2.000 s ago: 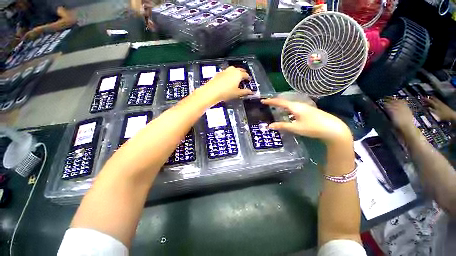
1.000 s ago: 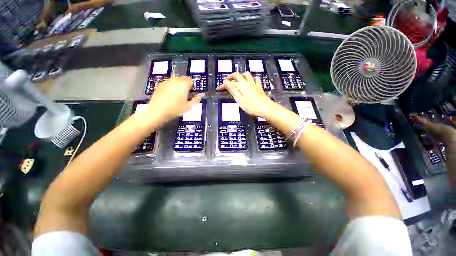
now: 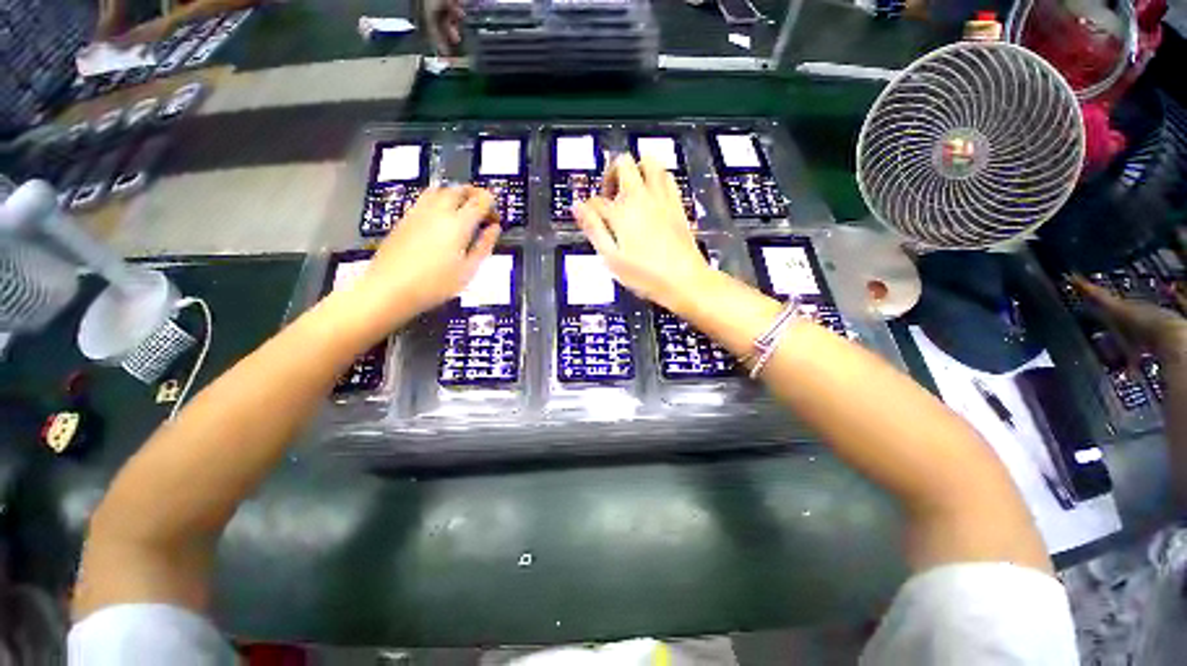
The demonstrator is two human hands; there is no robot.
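Observation:
A stack of clear blister trays [image 3: 586, 419] lies in front of me, its top tray holding keypad phones face up in two rows. Their visible screens glow white. My left hand [image 3: 440, 241] is over the left part of the tray, fingertips at the top-row phone [image 3: 500, 159] second from left. My right hand [image 3: 642, 232] is over the middle, its fingers between the third phone [image 3: 575, 154] and the fourth phone [image 3: 659, 152] of the top row. Both hands are bent and look empty; they partly cover several phones. Whether fingertips press keys is hidden.
A round desk fan [image 3: 970, 146] stands at the right beside a round white dish [image 3: 875, 271]. A dark smartphone [image 3: 1065, 429] and pen lie on a paper sheet [image 3: 1100, 519]. A white fan [image 3: 130, 315] with cable is left. More trays [image 3: 562, 39] stand behind. Another person's hand [image 3: 1130, 312] is far right.
Since two seconds ago, both hands have moved left from the tray's right end, and the right-end screens now glow. Since one second ago, the hands have shifted only slightly.

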